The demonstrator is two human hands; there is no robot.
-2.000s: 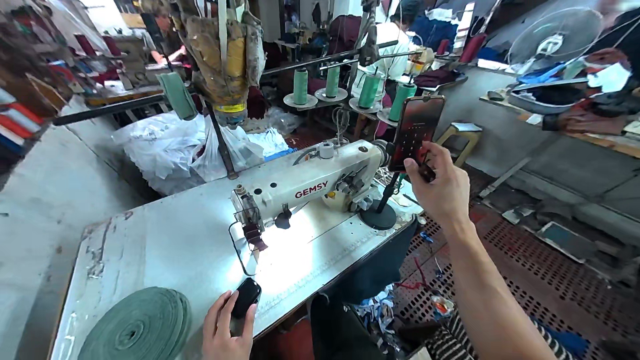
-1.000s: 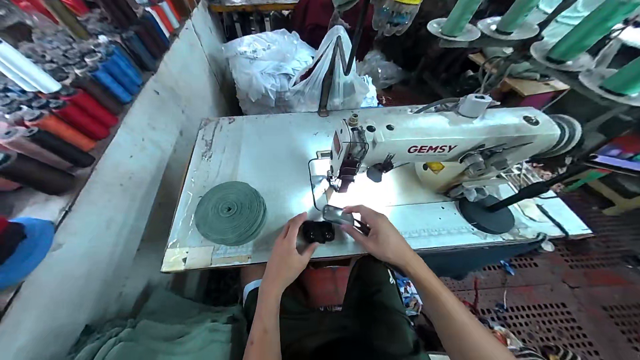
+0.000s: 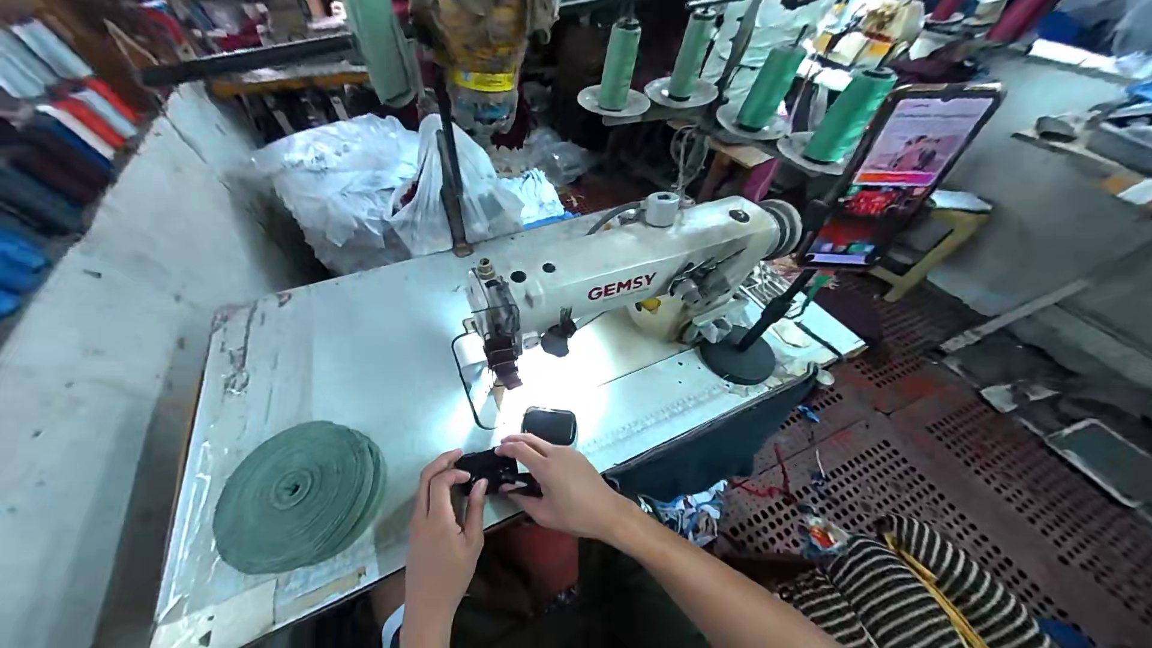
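Observation:
Both hands meet at the front edge of the sewing table (image 3: 360,333), around a small black device (image 3: 489,470) whose kind cannot be told. My left hand (image 3: 447,508) grips its left end between thumb and fingers. From the right, my right hand (image 3: 553,486) holds the other end, with a dark part under its fingers. Just beyond the fingertips a dark rounded case or cover (image 3: 549,426) lies on the table, below the Gemsy sewing machine (image 3: 621,279) and its lit needle area. A coiled roll of green fabric strip (image 3: 297,495) lies flat to the left.
A phone (image 3: 900,171) stands upright on a holder with a round black base (image 3: 738,358), right of the machine. Green thread cones (image 3: 621,67) stand behind. White plastic bags (image 3: 351,180) sit past the table's back edge. A low wall (image 3: 117,360) runs along the left.
Two seconds ago my right hand was at the phone; now both hands are together on the black device. The rounded dark piece now lies on the table. The phone's screen shows a different picture.

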